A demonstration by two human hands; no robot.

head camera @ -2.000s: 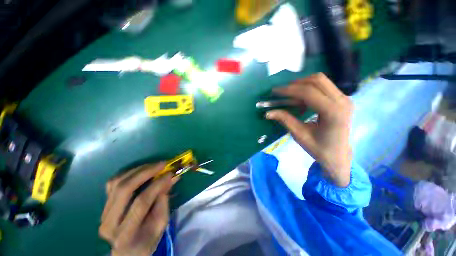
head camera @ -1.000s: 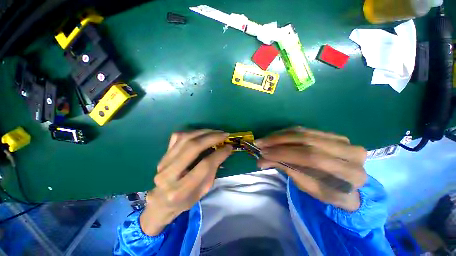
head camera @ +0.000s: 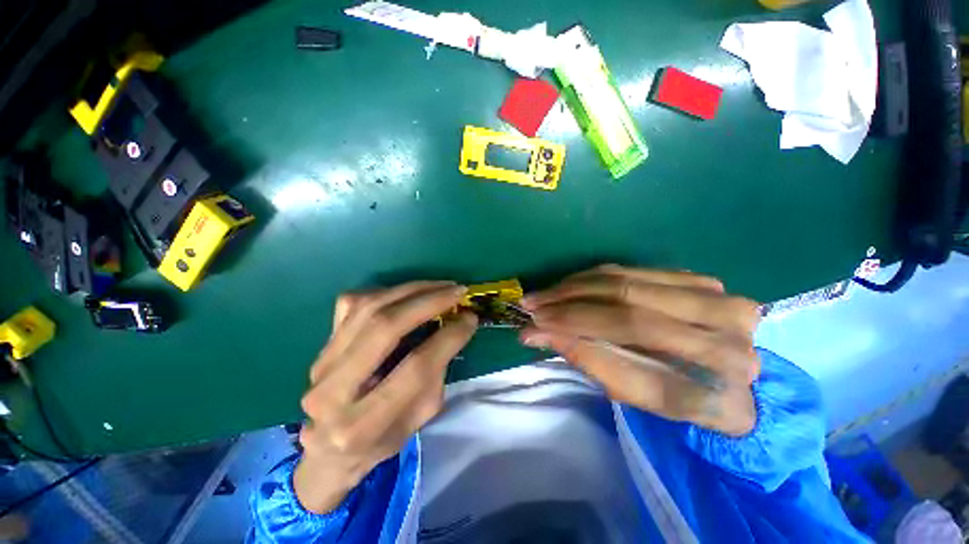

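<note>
My left hand point(head camera: 388, 367) holds a yellow rear housing point(head camera: 496, 289) near the bench's front edge. Dark parts show inside its open side, partly hidden by my fingers. My right hand point(head camera: 648, 335) is at the housing's right end and grips slim tweezers point(head camera: 638, 356), blurred, with their tips at the housing's insides. What the tips touch cannot be told. A yellow front housing point(head camera: 511, 158) with a rectangular window lies on the green mat beyond my hands.
A pale blade point(head camera: 409, 19), a green holder point(head camera: 604, 106) and red blocks point(head camera: 687, 94) lie beyond. A white cloth point(head camera: 813, 80) and black screwdriver point(head camera: 931, 138) are at right. Black modules point(head camera: 159, 175) and a yellow piece point(head camera: 199, 244) are at left. The mat's front edge point(head camera: 213, 434) is near my body.
My right hand came from the right, tweezers in it, to the housing, and both hands stay together there. The view has turned and shifted, so the bench things sit elsewhere in the picture.
</note>
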